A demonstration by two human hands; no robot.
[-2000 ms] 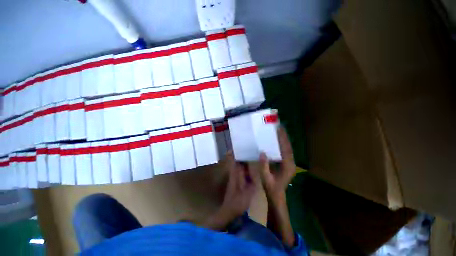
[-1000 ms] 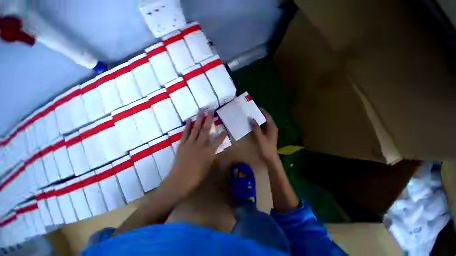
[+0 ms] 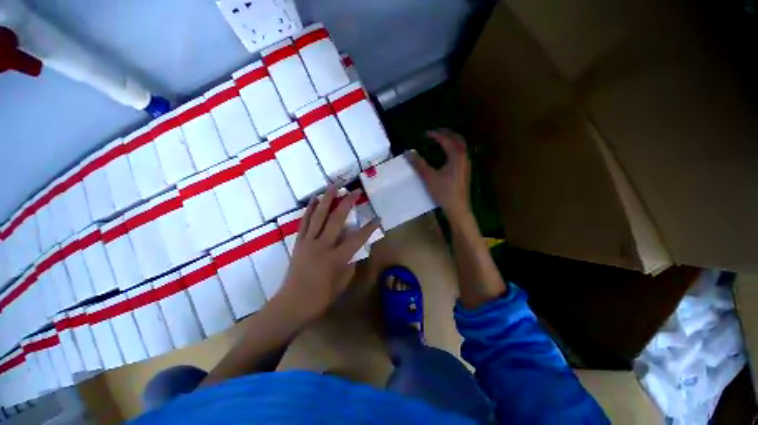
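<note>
A tiered carton stack (image 3: 224, 214) of white boxes with red bands runs from lower left to upper centre against the wall. My left hand (image 3: 320, 249) lies spread on the right end of the front row, fingers on the last cartons. My right hand (image 3: 447, 173) touches the upper right edge of a white carton (image 3: 401, 192) at the end of that row, with thumb and fingers at its corner. The carton's small red mark is at its upper left. Whether the fingers grip it fully is hard to tell.
A large brown shipping box (image 3: 573, 141) stands open at the right, with white plastic (image 3: 694, 357) in it. A white pipe (image 3: 79, 62) with a red handle and a socket panel (image 3: 259, 21) are on the wall. My blue sandal (image 3: 402, 303) is on the cardboard.
The single carton came from in front of me to the row's end and has turned, its red mark now at the left. My left hand has moved onto the row; my right hand has shifted up the carton.
</note>
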